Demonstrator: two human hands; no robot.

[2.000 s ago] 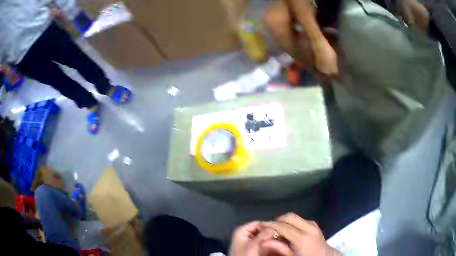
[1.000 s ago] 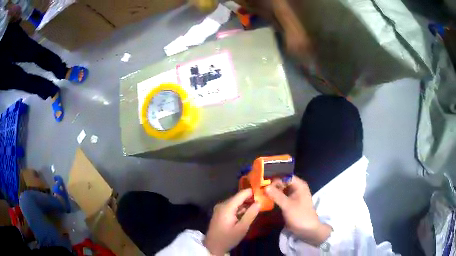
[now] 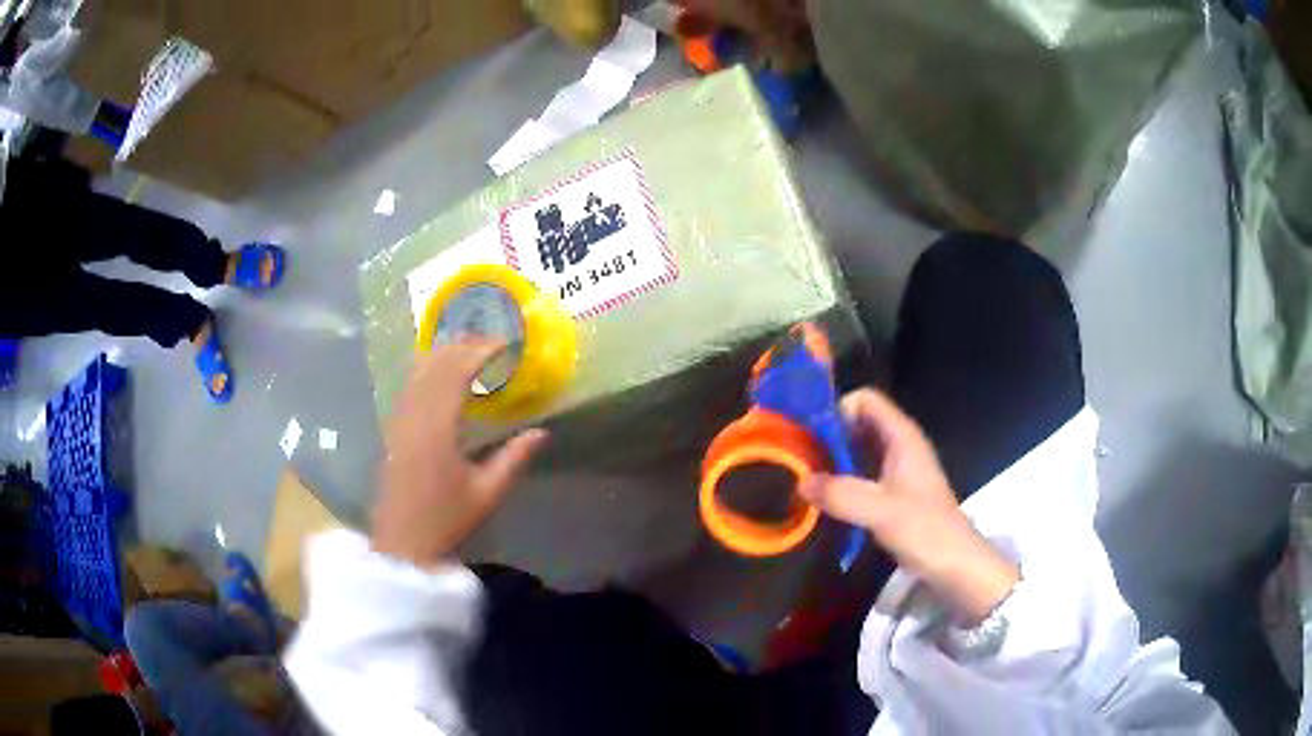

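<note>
The grey-green wrapped carton (image 3: 720,216) stands in front of me, shiny with tape. On its top are the battery label (image 3: 590,237) with red hatched border and a plain white shipping label (image 3: 435,276), partly covered. The yellow packing tape roll (image 3: 544,352) lies flat on the carton's near left part. My left hand (image 3: 439,453) is at the roll, fingers over its core and thumb apart; whether it grips is unclear. My right hand (image 3: 907,496) holds the tape gun (image 3: 796,388) by its blue plate, its empty orange hub (image 3: 760,489) facing left, in front of the carton.
A white backing strip (image 3: 583,101) lies on the floor behind the carton. Woven sheeting (image 3: 993,101) covers something at the upper right. A person in blue sandals (image 3: 256,268) stands at the left near a blue pallet (image 3: 84,496). Brown cardboard (image 3: 295,529) lies at lower left.
My left hand has left the tape gun and moved up to the yellow roll. My right hand now holds the gun alone, turned so its blue plate and round hub show.
</note>
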